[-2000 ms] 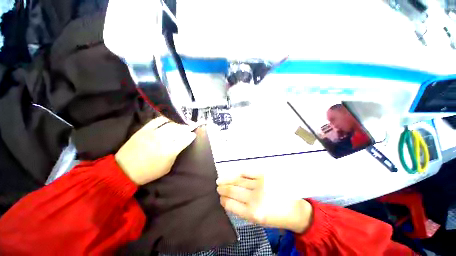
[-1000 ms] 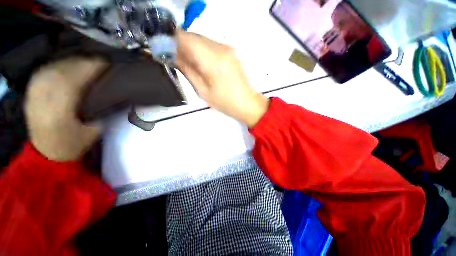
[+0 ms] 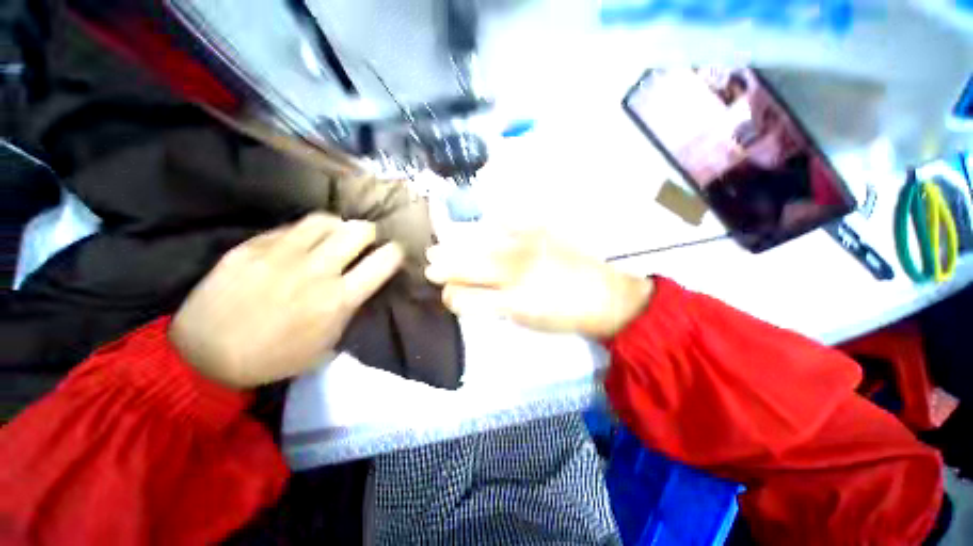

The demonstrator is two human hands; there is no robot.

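The dark brown garment piece (image 3: 181,181) runs from the left to the needle area, and its corner lies near the table's front edge. My left hand (image 3: 283,293) presses on the cloth with bent fingers, left of the needle area. My right hand (image 3: 533,279) is at the cloth's right edge, with its fingertips close to it; whether they pinch it cannot be told. The presser foot and needle area (image 3: 421,165) of the sewing machine is just above my fingertips and blurred.
A phone (image 3: 747,155) lies on the white table (image 3: 704,320), with a small tan card (image 3: 681,203) to its left and a slim black tool (image 3: 859,251) at its lower right. Green and yellow loops (image 3: 926,226) are at the right end. A blue bin (image 3: 672,491) is below.
My left hand has moved right, from the folded cloth at the left to beside the needle area. My right hand has moved down from the machine head to the cloth's edge. The cloth now lies flatter.
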